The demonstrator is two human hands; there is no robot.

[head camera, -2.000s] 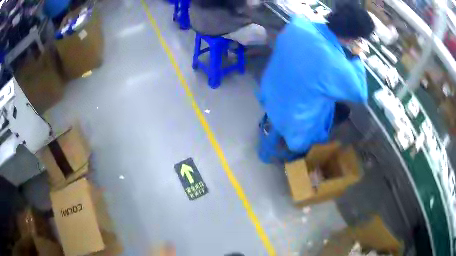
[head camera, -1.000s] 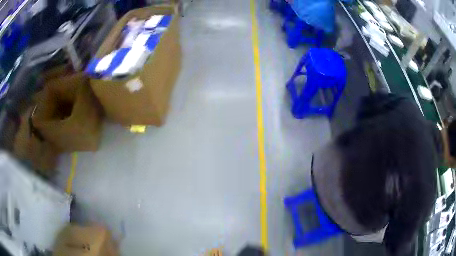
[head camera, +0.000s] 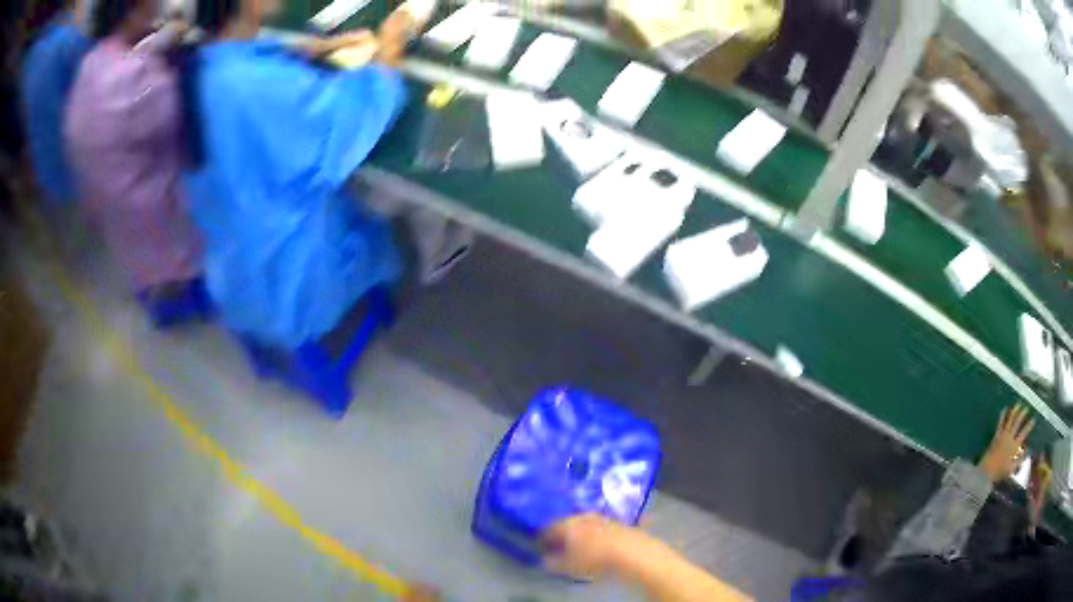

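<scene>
A blue plastic stool (head camera: pixel 577 465) stands on the floor beside the bench. My right hand (head camera: pixel 586 547) is blurred and lies over the near edge of its seat; its forearm comes in from the bottom right. Whether the fingers grip the stool is not clear. A small blurred skin-coloured patch (head camera: pixel 420 593) at the bottom edge may be my left hand, nearly all cut off. White boxes (head camera: pixel 641 212) lie in a loose group on the green bench top, and another white box (head camera: pixel 714 263) with a dark picture lies at their right.
A green conveyor (head camera: pixel 682 112) with spaced white boxes runs behind the bench (head camera: pixel 812 318). People in blue (head camera: pixel 282 176) and pink (head camera: pixel 135 153) smocks sit at the left. At right, another person's hand (head camera: pixel 1006 447) reaches onto the bench. A yellow floor line (head camera: pixel 259 488) runs at left.
The view has swung from the aisle with cartons to the bench and conveyor. The nearby stool and my right hand over it have come into view.
</scene>
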